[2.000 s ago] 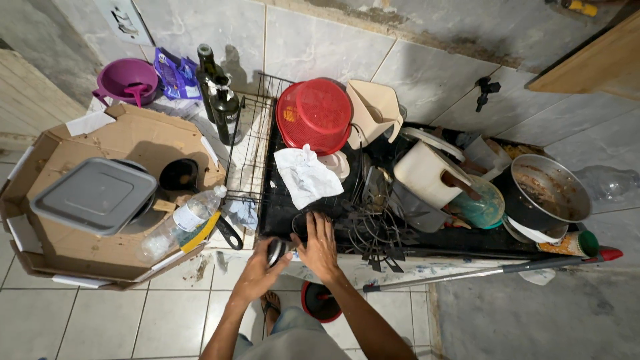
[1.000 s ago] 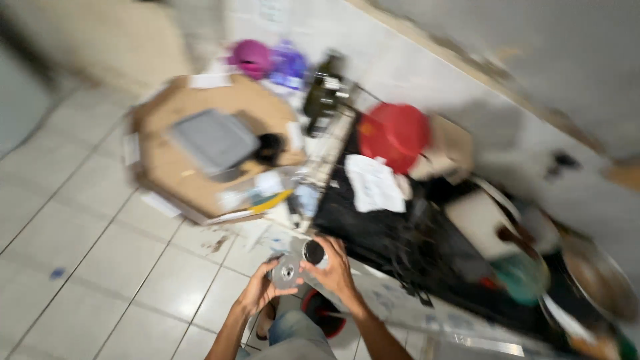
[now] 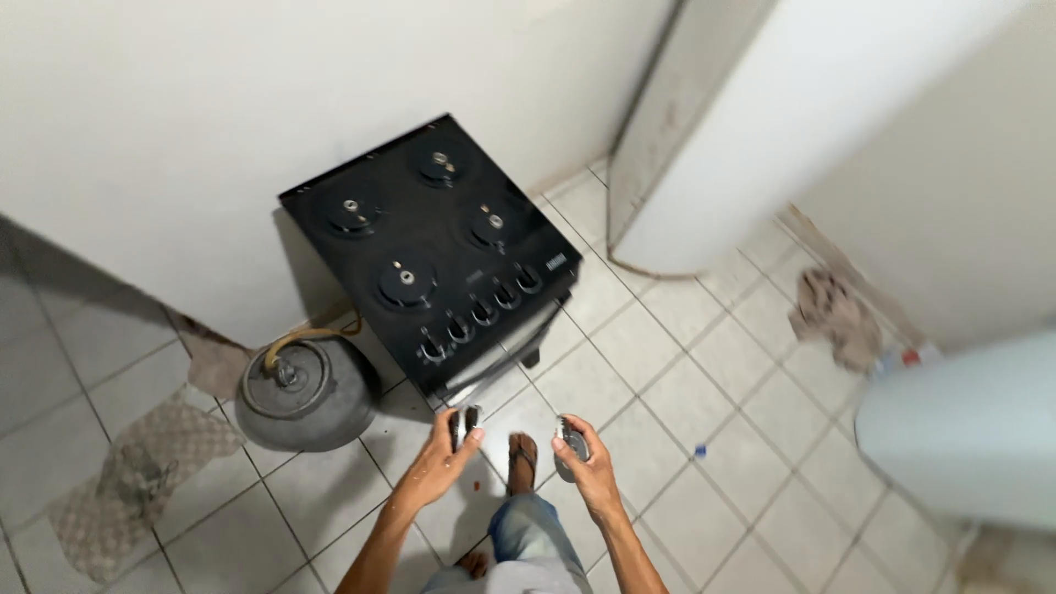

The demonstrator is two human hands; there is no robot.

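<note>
In front of my body, my left hand (image 3: pixel 446 456) grips round dark burner parts (image 3: pixel 465 427), held on edge between thumb and fingers. My right hand (image 3: pixel 589 464), apart from it, holds round grey metal burner parts (image 3: pixel 572 450) the same way. Past my left hand stands a black gas stove (image 3: pixel 450 239) with four bare burner seats, its grates off and several knobs along the front edge. Blur hides the exact number of pieces in each hand.
A grey gas cylinder (image 3: pixel 334 404) with a yellowish hose stands left of the stove. A checked mat (image 3: pixel 140 483) lies at the left. A rumpled cloth (image 3: pixel 835 318) and a small blue piece (image 3: pixel 700 451) lie on the tiles. A white column-like wall end (image 3: pixel 701 181) juts out at the right.
The view has swung away from the cluttered counter to the stove. My hands have lifted off the counter since the oldest frame and now hold round parts farther apart.
</note>
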